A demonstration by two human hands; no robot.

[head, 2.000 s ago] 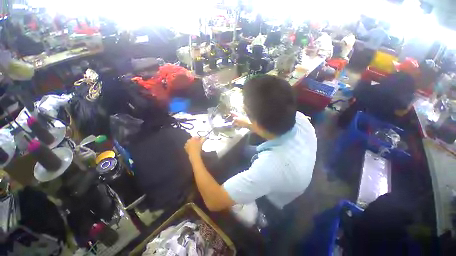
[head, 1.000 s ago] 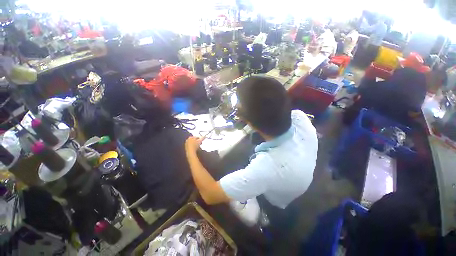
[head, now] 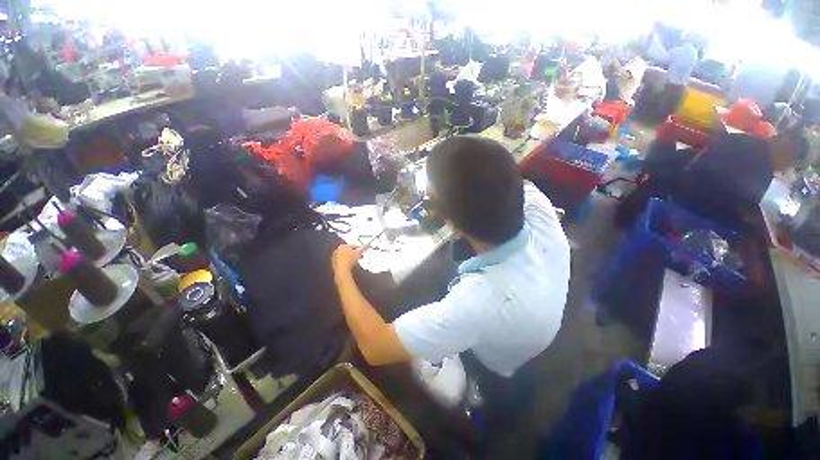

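Note:
Neither of my hands is in view. Nearest in front of me, at the bottom edge, is a shallow basket (head: 345, 374) with a tan rim, cut off by the picture's edge. It holds a crumpled heap of white and grey pieces (head: 310, 433), with brown speckled bits (head: 385, 429) on its right side. Beyond it, dark fabric (head: 292, 292) lies piled on the table beside a person in a light blue shirt (head: 503, 301). The person's one visible hand (head: 346, 260) holds something thin and pale over the white tabletop (head: 396, 256).
Thread cones (head: 90, 278) with magenta tips stand at the left, beside a yellow-orange ring (head: 195, 280). A red-orange bundle (head: 306, 148) and a small blue piece (head: 327, 189) lie behind the dark pile. Blue crates (head: 661, 220) stand on the floor at the right.
The neighbour's far hand, seen near the machine two seconds ago, is now hidden behind the head. The head has shifted slightly left. The basket and its heap look unchanged.

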